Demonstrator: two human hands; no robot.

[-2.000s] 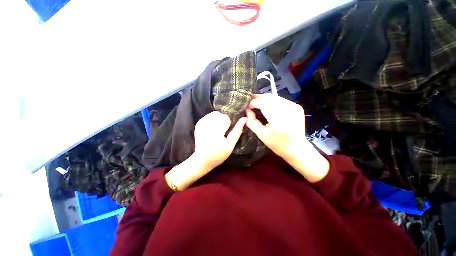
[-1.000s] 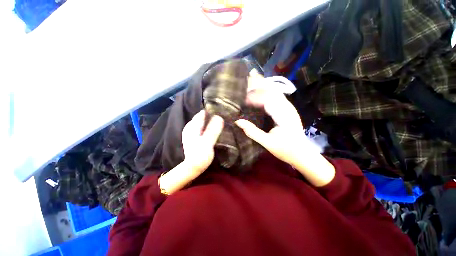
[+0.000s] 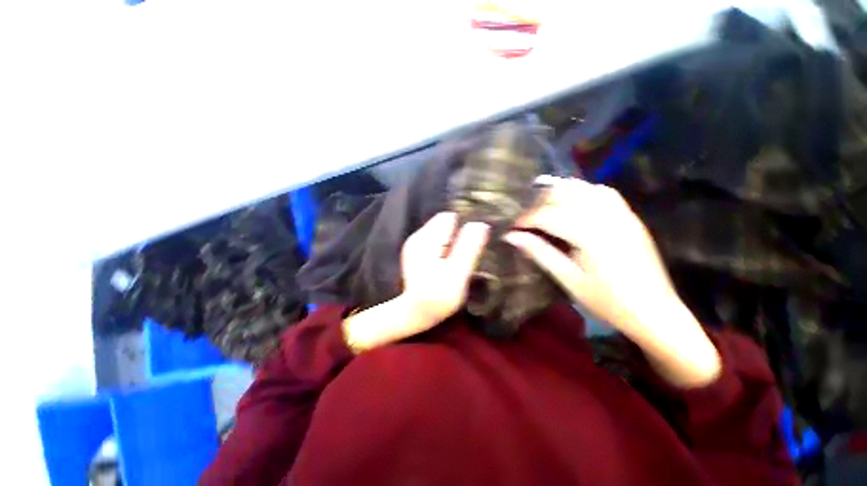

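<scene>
A plaid garment piece (image 3: 496, 171) with a dark lining (image 3: 380, 228) lies in my lap, below the table edge, blurred by motion. My left hand (image 3: 439, 266) grips the cloth, with thumb and fingers pinched on its lower left part. My right hand (image 3: 599, 247) is on the right side of the plaid, fingers bent and thumb against the cloth. The fold between the fingertips is too blurred to make out.
The white table (image 3: 238, 114) fills the upper left. Scissors with a red handle (image 3: 509, 40) lie on it. Dark bundled cloth (image 3: 242, 275) hangs at left, plaid pieces (image 3: 751, 209) at right. Blue bins (image 3: 166, 427) stand at lower left.
The view has shifted, so hands and garment appear further right. The white loop beside my right hand no longer shows. My right hand's fingers have closed in towards the plaid.
</scene>
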